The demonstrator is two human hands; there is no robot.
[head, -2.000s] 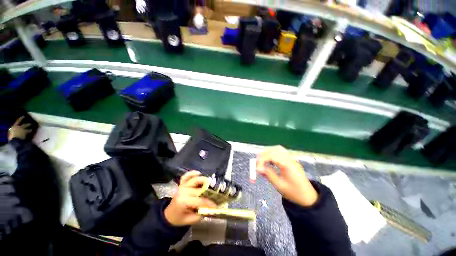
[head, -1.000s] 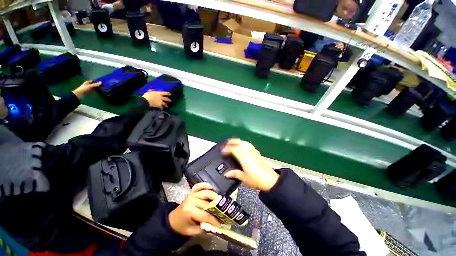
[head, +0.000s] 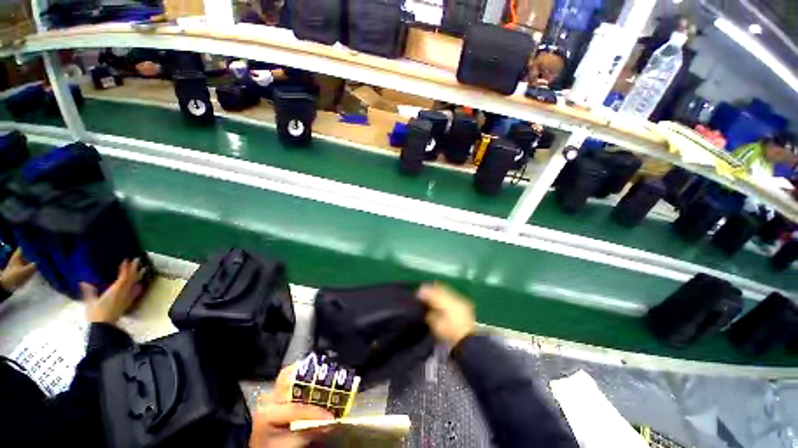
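My left hand (head: 284, 411) holds a folded label sheet (head: 324, 386) with rows of black, yellow and white squares, low in the middle of the view. My right hand (head: 448, 313), slightly blurred, is at the right end of a black bag (head: 372, 324) lying at the bench's back edge. Its fingertips are on or behind the bag; how firmly they hold it cannot be told. The bag is blurred, and its lower part is behind the label sheet. No single label is visible in my right hand.
Two black bags with handles (head: 234, 302) (head: 157, 389) stand left of my hands. At far left a person's hands (head: 114, 293) hold black-and-blue bags (head: 74, 232). A green conveyor belt (head: 367, 241) runs behind the bench. White paper (head: 598, 411) lies at right. An overhead shelf (head: 420, 74) crosses above.
My right hand has moved from the bag's flat face to its right end, and the bag has turned. The neighbour's hands have moved from the belt to the bench with bags. The view has shifted.
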